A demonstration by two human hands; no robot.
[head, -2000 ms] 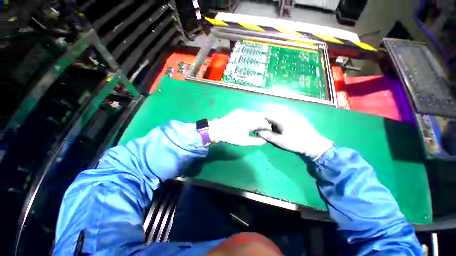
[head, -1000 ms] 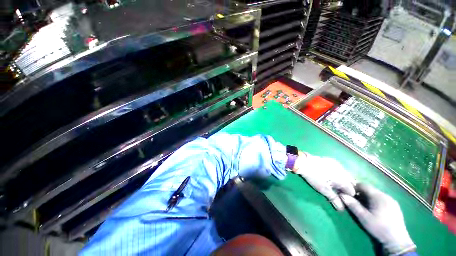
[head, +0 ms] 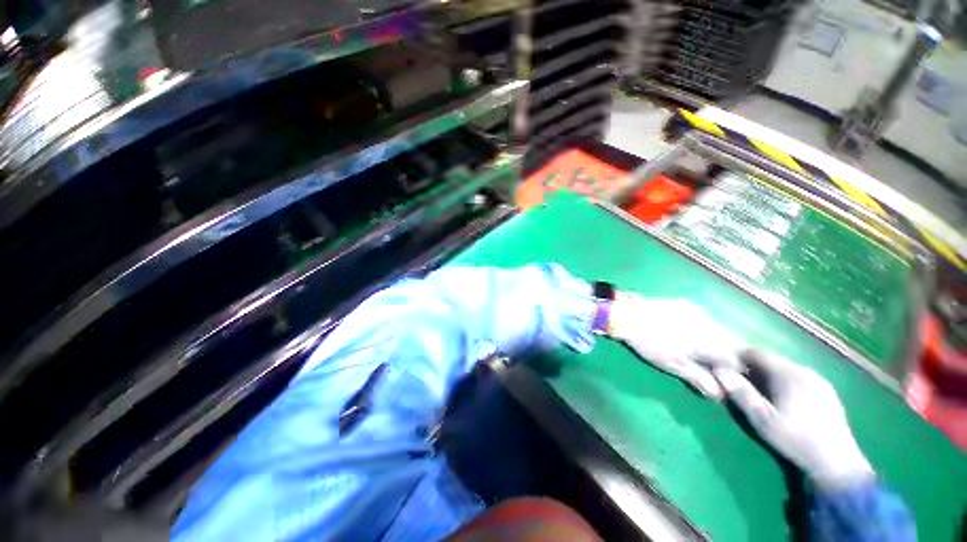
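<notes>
My left hand (head: 670, 337), in a white glove with a dark watch on a purple band at the wrist, is over the green bench top (head: 636, 408). My right hand (head: 797, 411), also white-gloved, meets it at the fingertips. The fingers are curled together, and blur hides whether anything small is between them. Behind the bench top lies a green circuit board (head: 843, 277) with white patterned blocks on its left half, inside a silver metal frame (head: 742, 284). Neither hand touches the frame or board.
A dark rack with shiny rails (head: 265, 249) fills the left side. Red matting (head: 578, 175) with small blurred pieces lies at the bench's far left corner. A yellow-black striped edge (head: 779, 157) runs behind the frame. Dark shelving (head: 721, 48) stands at the back.
The view has swung left since the first frame, bringing the rack into view, and now shifts slightly with more blur. My hands stay together over the bench; the framed board stays put.
</notes>
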